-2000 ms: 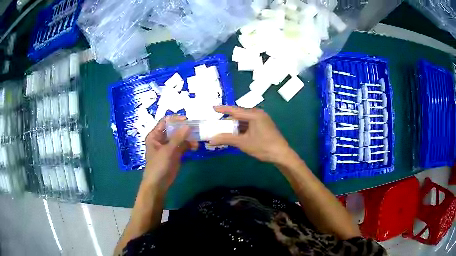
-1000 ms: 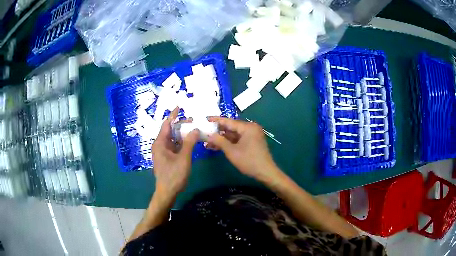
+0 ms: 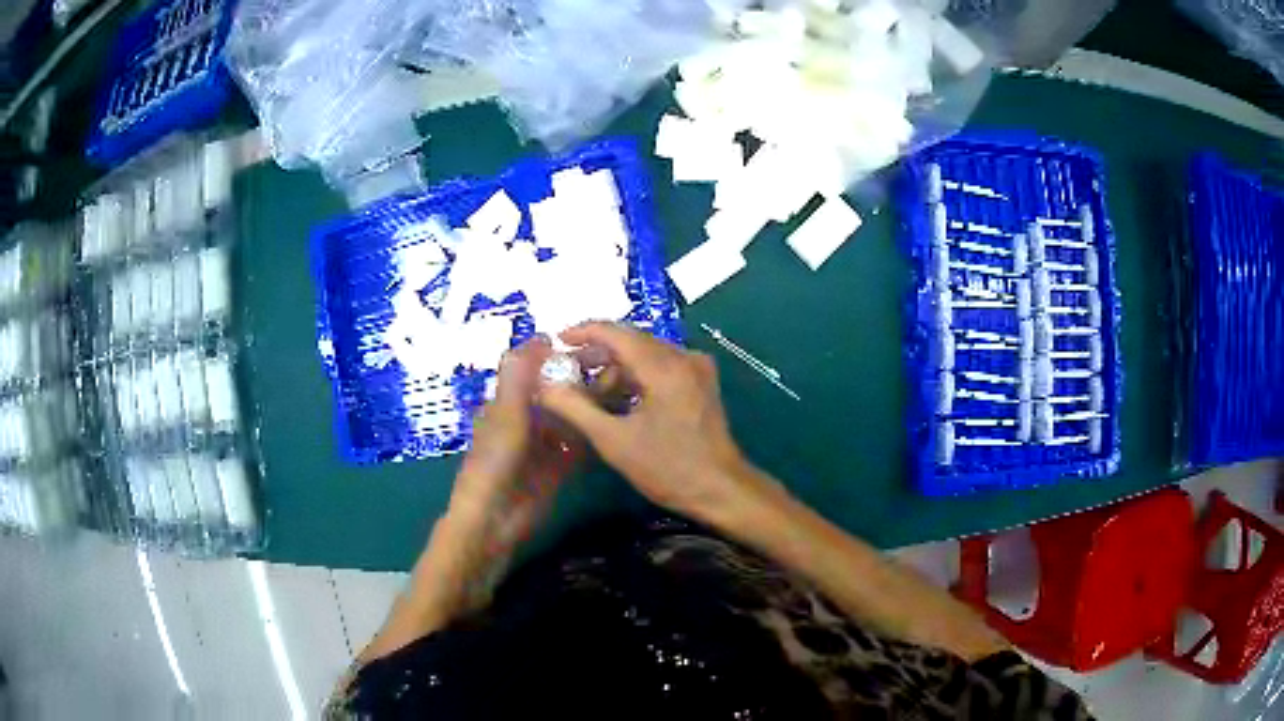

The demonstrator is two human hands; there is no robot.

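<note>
A small white unit (image 3: pixel 561 369) is held between my two hands over the front edge of the central blue tray (image 3: pixel 338 409). It now looks like a round end facing the camera; the rest is hidden by my fingers. My left hand (image 3: pixel 510 423) is closed around it, slightly blurred. My right hand (image 3: pixel 655 416) holds it from the right with thumb and fingers. White pieces (image 3: pixel 580 254) lie heaped in the central tray. Thin rods or tweezers (image 3: pixel 751 361) lie on the green surface right of my right hand.
Foam blocks (image 3: pixel 789 113) lie behind, with clear bags (image 3: pixel 451 71). A parts tray (image 3: pixel 922 472) with headed sticks stands right, stacked blue trays (image 3: pixel 1239 310) far right. A clear blister tray (image 3: pixel 169 317) of white units is left, another blue tray (image 3: pixel 155 71) back left. Red stools (image 3: pixel 1127 578) stand below.
The unit was held lengthwise between both hands; it is now turned end-on and mostly covered by my fingers. My left hand has moved right and closer to my right hand.
</note>
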